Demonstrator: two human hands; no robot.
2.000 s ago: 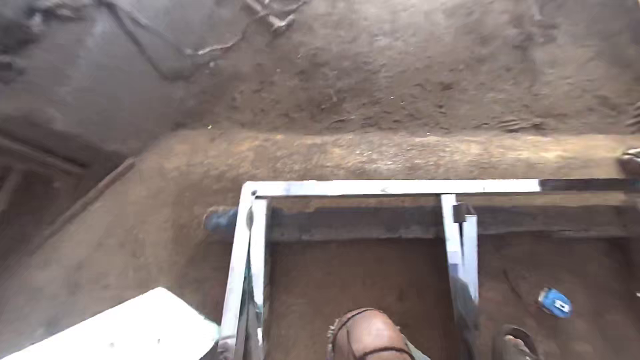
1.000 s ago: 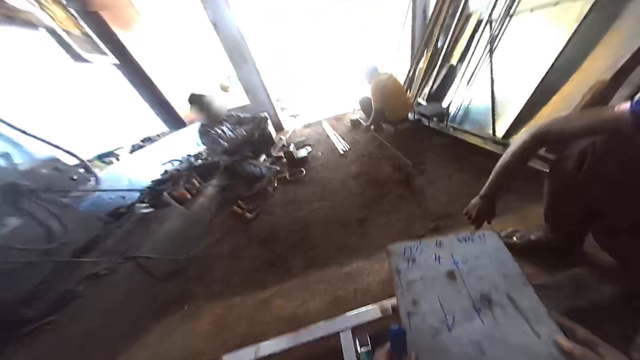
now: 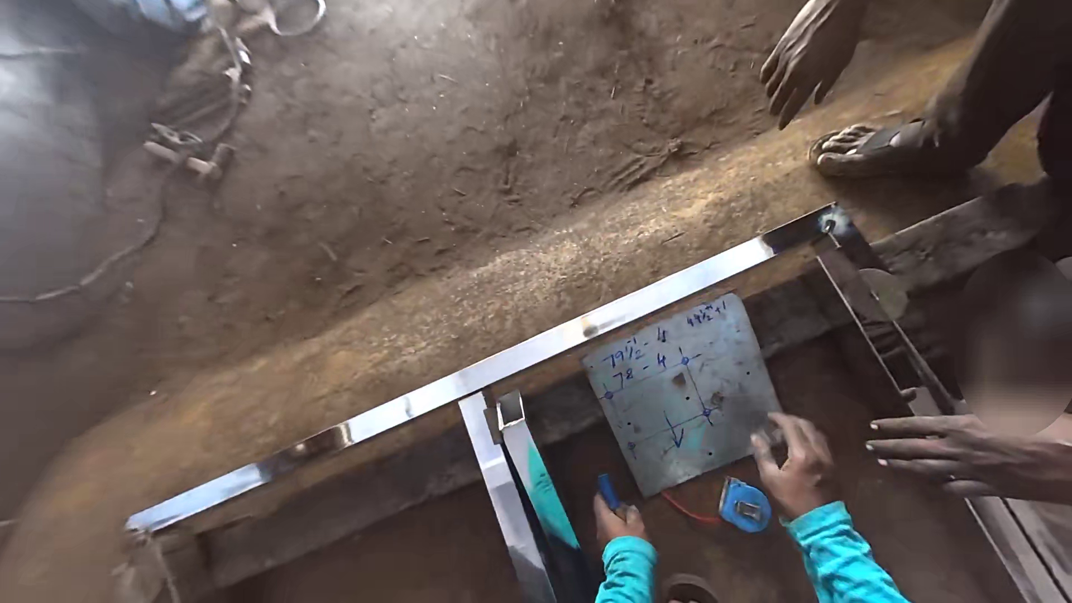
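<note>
A flat grey plate [image 3: 682, 394] with blue handwritten figures, lines and an arrow lies tilted below a long metal bar. My right hand [image 3: 800, 465], in a turquoise sleeve, touches the plate's lower right corner with thumb and fingers. My left hand [image 3: 618, 517] is closed around a blue marker-like tool [image 3: 608, 492] just below the plate's lower left edge. Between my hands a blue tape measure [image 3: 744, 506] lies on the ground, a red cord or strip beside it. The square metal tubes [image 3: 536, 486] stand to the left of my left hand.
The long metal bar [image 3: 502, 360] of a frame crosses the view diagonally. At right a person's hand [image 3: 963, 456] reaches in beside the frame's side tubes. Another hand [image 3: 812, 59] and a sandalled foot [image 3: 879, 149] are at the upper right. A cable [image 3: 117, 260] lies on the dirt floor at left.
The view has swung down from the wide workshop to the ground. The plate, held up in front one second ago, is now low beside the frame.
</note>
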